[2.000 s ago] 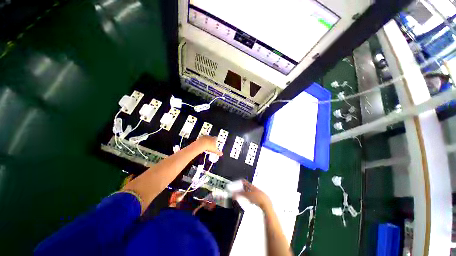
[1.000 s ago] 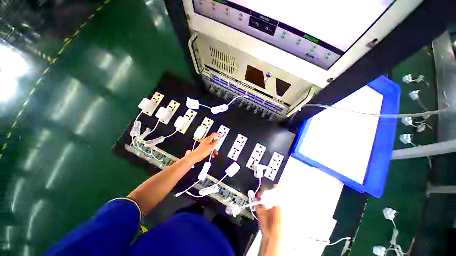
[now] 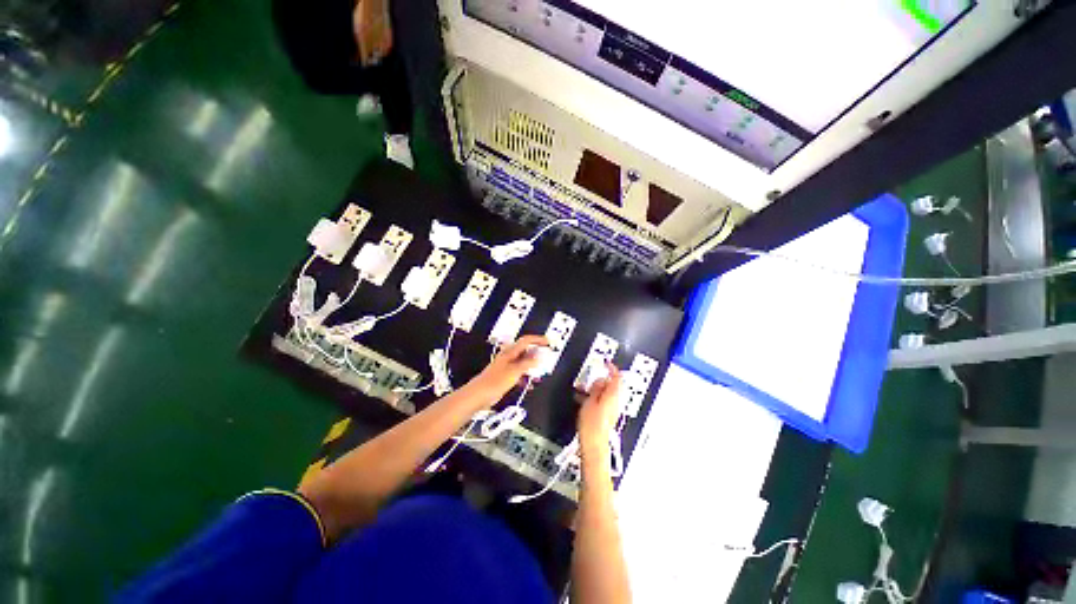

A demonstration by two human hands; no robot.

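White power adapters with cords sit on the left upright outlet strips (image 3: 350, 224) of the black bench. My left hand (image 3: 519, 360) grips an adapter (image 3: 543, 358) against a strip right of the middle. My right hand (image 3: 602, 401) grips another adapter (image 3: 594, 375) at a strip farther right. White cords run down to the pale test boards (image 3: 519, 448) along the bench's front edge; another board (image 3: 354, 363) lies at the left. Whether the pins are seated under my fingers is hidden.
The beige tester (image 3: 555, 177) stands behind the bench under a bright monitor (image 3: 755, 59). A blue tray (image 3: 867, 354) and white sheet (image 3: 696, 472) are at the right, beside the green belt (image 3: 920, 454) with adapters. A person's dark-clothed legs (image 3: 336, 59) show at the top left.
My left hand has moved one strip to the right. My right hand has gone from over the white sheet up to an outlet strip. A person has come into view at the top left.
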